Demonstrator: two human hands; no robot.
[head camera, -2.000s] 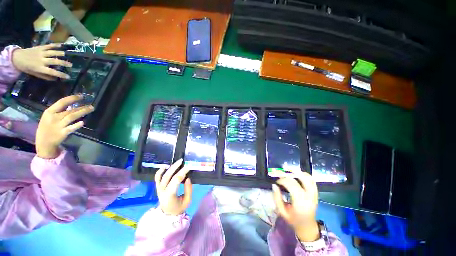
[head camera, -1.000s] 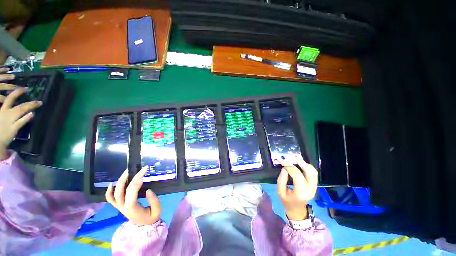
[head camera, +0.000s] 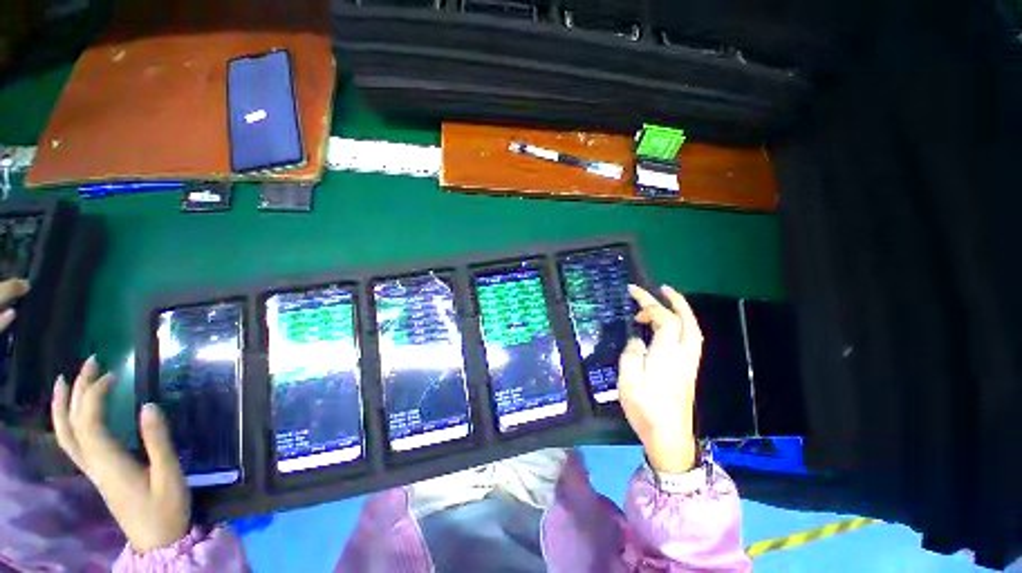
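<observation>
A black foam phone tray lies tilted in front of me with several lit phones in its slots. The second phone and the fourth phone show green text rows. The leftmost phone and rightmost phone are darker. The middle phone has wrinkled clear film. My left hand is empty with fingers apart, at the tray's left end. My right hand is over the tray's right end, fingers apart, fingertips beside the rightmost phone; it holds nothing.
A single phone lies on an orange-brown board. A narrow board holds a pen and green block. Stacked foam trays stand behind. Dark phones lie right. Another person's fingers show at left.
The view has shifted, and the tray sits lower and further left. My left hand has moved off the second phone to the tray's left end. My right hand has moved up along the rightmost phone.
</observation>
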